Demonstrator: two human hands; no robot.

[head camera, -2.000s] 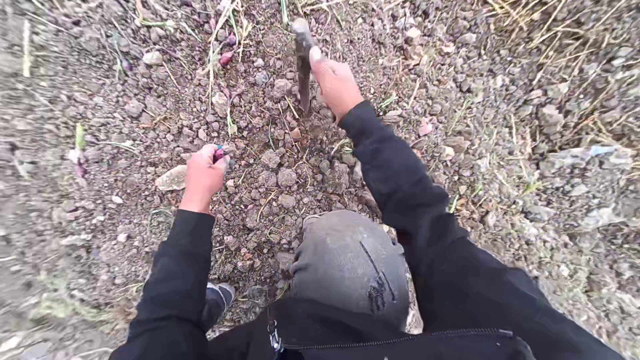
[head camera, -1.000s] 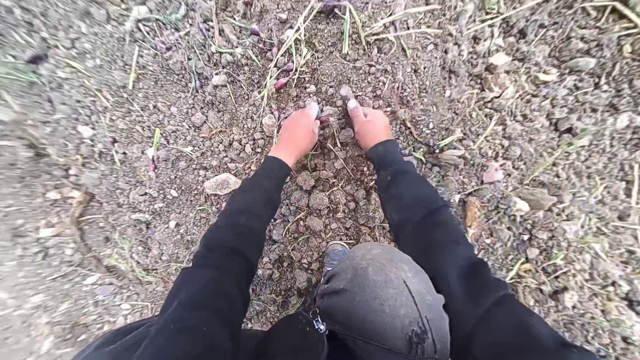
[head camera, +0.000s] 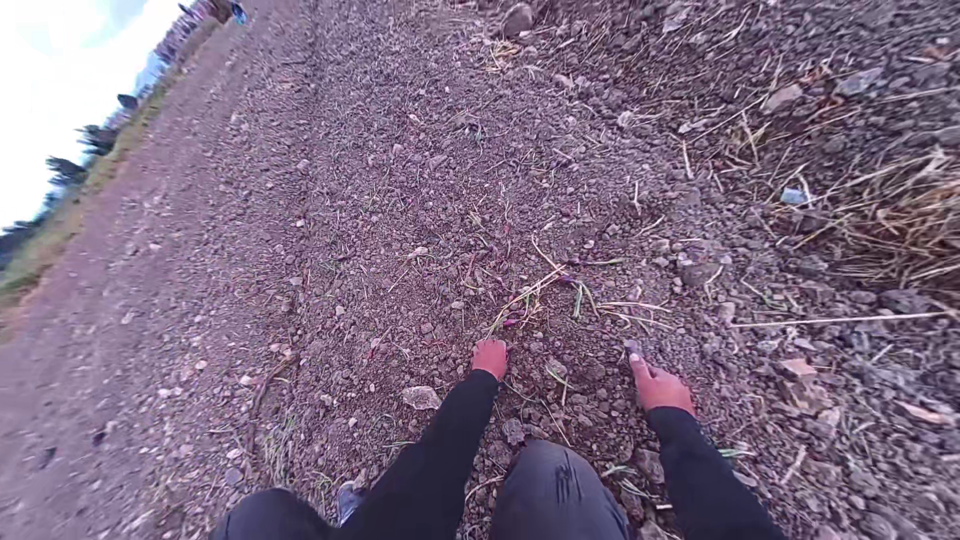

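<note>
My left hand (head camera: 490,358) is low over the loose soil, its fingers curled down; whether it holds anything is hidden. Just beyond its fingertips lies a small purple bulb (head camera: 510,322) beside pale, dry stalks (head camera: 536,289). To the right, my right hand (head camera: 661,386) is closed around the grey end of a hand tool (head camera: 634,347), thumb along it; the rest of the tool is out of sight. More limp green and straw-coloured leaves (head camera: 581,294) with purplish parts lie ahead, between the hands.
A flat pale stone (head camera: 421,397) lies left of my left hand. Dry straw (head camera: 911,225) is heaped at the right, with a bluish scrap (head camera: 793,196) near it. My knee (head camera: 559,487) is bent below the hands. Stony soil stretches toward distant trees (head camera: 66,171).
The hands came together over the soil a second ago and are now apart. Earlier the left hand held a small purple thing and the right a raised tool. The view has tilted up toward the horizon.
</note>
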